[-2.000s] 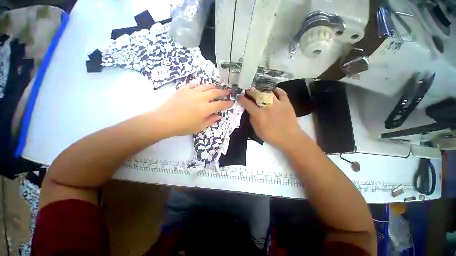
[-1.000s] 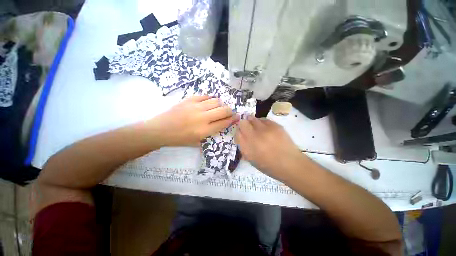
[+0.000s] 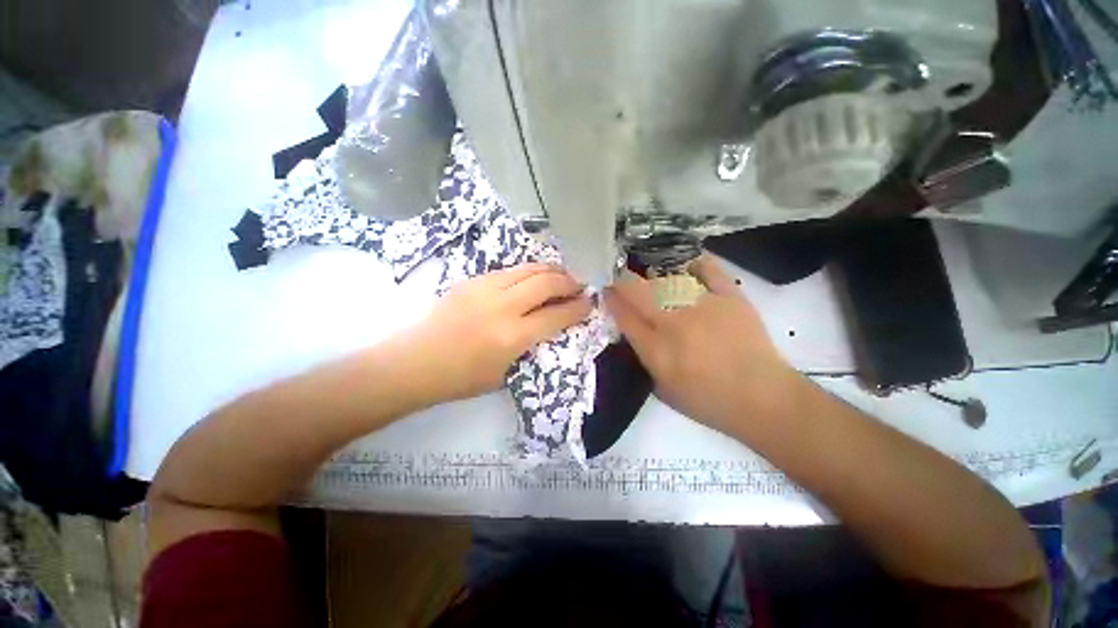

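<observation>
The white floral lace overlay (image 3: 552, 383) lies on the table, running from the upper left under my hands down to the ruler. A black fabric panel (image 3: 620, 399) shows beside its lower end. Black fabric tabs (image 3: 249, 241) stick out at its left end. My left hand (image 3: 497, 325) presses on the lace with its fingertips by the needle area. My right hand (image 3: 687, 337) holds the lace and black fabric edge there, its fingertips near my left ones. The yellowish round piece (image 3: 678, 291) shows just above my right hand. The needle is hidden behind the machine head (image 3: 723, 111).
A plastic-wrapped grey cylinder (image 3: 399, 160) hangs left of the head. A dark flat phone-like case (image 3: 905, 307) lies right of my right hand. A printed ruler (image 3: 405, 476) runs along the front edge. Cut pieces (image 3: 74, 319) lie at left beyond a blue edge (image 3: 141, 294).
My hands and the lace are back up close under the machine head, and the black panel edge now shows beside the lace. The camera view has shifted, and the head looks larger.
</observation>
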